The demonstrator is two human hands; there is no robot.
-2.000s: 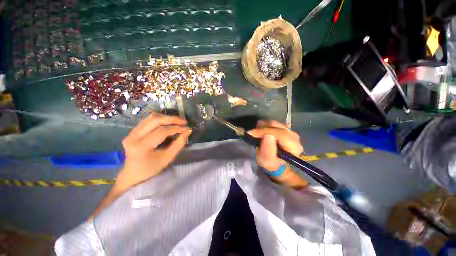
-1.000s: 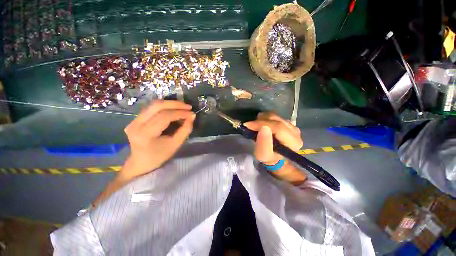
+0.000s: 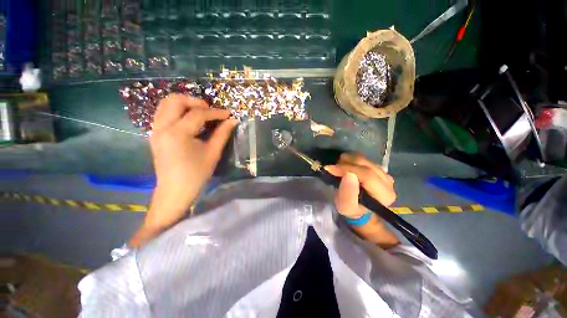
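My left hand (image 3: pixel 180 146) is beside the dark red heap (image 3: pixel 138 99), thumb and forefinger pinched at the edge of the gold and silver heap (image 3: pixel 264 99). A thin pale solder wire (image 3: pixel 93 123) runs from the left into this hand; its end cannot be made out. My right hand (image 3: pixel 364 183) holds the black-handled soldering iron (image 3: pixel 404 228) like a pen. Its metal tip touches or nearly touches the small round silvery fixture (image 3: pixel 281 138). Whether a part lies on the fixture is too small to tell.
A clear blister tray (image 3: pixel 236 34) lies behind the heaps. A tan-rimmed pot (image 3: pixel 347 93) with silvery filling stands right of them, near an orange-tan lump (image 3: pixel 321 128). A black square fan (image 3: pixel 510 115) stands at right. A grey sleeve (image 3: pixel 547 217) shows at the right edge.
My left hand has moved from beside the fixture back and left to the heaps. The iron remains at the fixture in my right hand. The whole view has shifted slightly.
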